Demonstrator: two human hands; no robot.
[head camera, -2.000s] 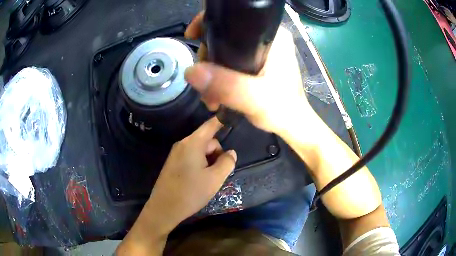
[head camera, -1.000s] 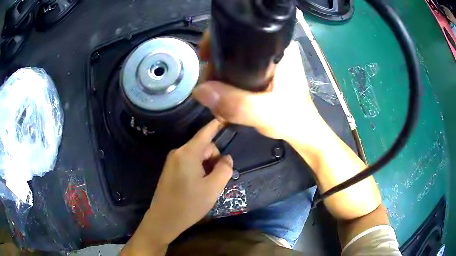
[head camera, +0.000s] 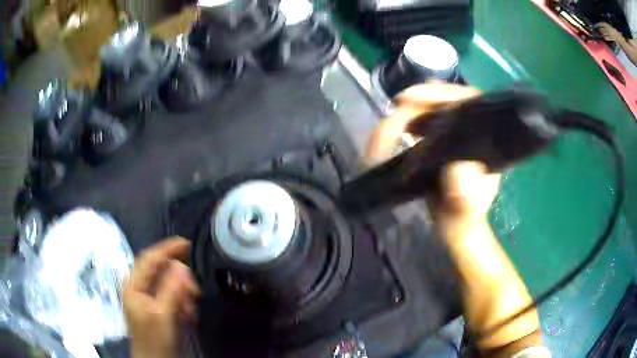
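A speaker driver lies face down in the square black front panel (head camera: 377, 269), its silver magnet (head camera: 255, 222) on top. My right hand (head camera: 454, 168) is closed around the black electric screwdriver (head camera: 482, 129), which is tilted nearly flat, its nose pointing left above the panel's far right part. The cord loops from its rear end over my right forearm. My left hand (head camera: 164, 287) is at the left edge of the panel, fingers curled and blurred. Whether it holds anything small cannot be told.
Several spare drivers (head camera: 136, 70) stand along the bench's far edge. Another driver (head camera: 426, 59) stands beyond my right hand. A crumpled plastic bag (head camera: 84, 273) lies at left. Stacked black panels (head camera: 415, 21) are on the green table (head camera: 552, 210). Another person's hand shows at far right.
The view has shifted, showing more of the far bench. My right hand has swung the screwdriver from upright to nearly flat. My left hand has moved from the panel's near side to its left edge.
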